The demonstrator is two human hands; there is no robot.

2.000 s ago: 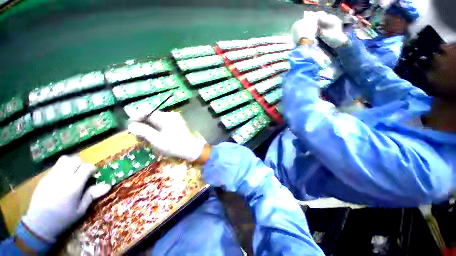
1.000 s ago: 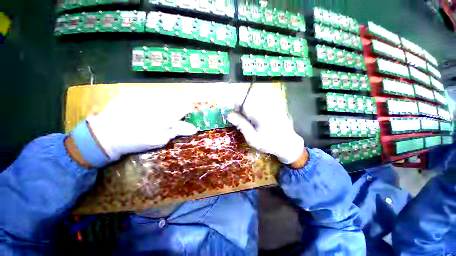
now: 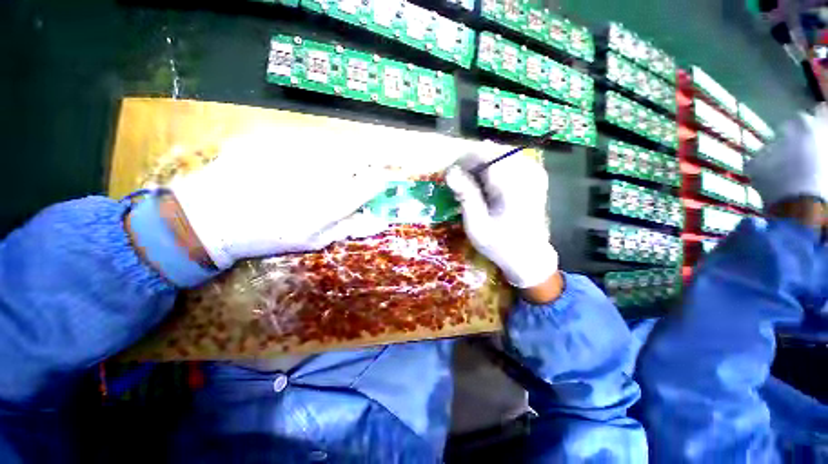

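Note:
A green circuit board strip (image 3: 413, 201) lies over the yellow work pad (image 3: 145, 136), between my two gloved hands. My left hand (image 3: 290, 195), in a white glove, has its fingers on the strip's left part; its fingertips are washed out by glare. My right hand (image 3: 508, 213), also gloved, is at the strip's right end and grips a thin dark pointed tool (image 3: 516, 156) that sticks out up and to the right. Many red-brown pieces (image 3: 381, 290) cover the pad below the strip under shiny clear film.
Green board strips (image 3: 363, 77) stand in columns on the dark-green bench beyond the pad and at right. A red tray (image 3: 685, 136) holds pale strips. At right, a coworker's gloved hand (image 3: 792, 161) and blue sleeve (image 3: 717, 335) reach over the tray.
The view has swung from the neighbour on the right to the pad. My left hand, apart from the strip's face earlier, now rests on it. The coworker's arm has come in over the tray.

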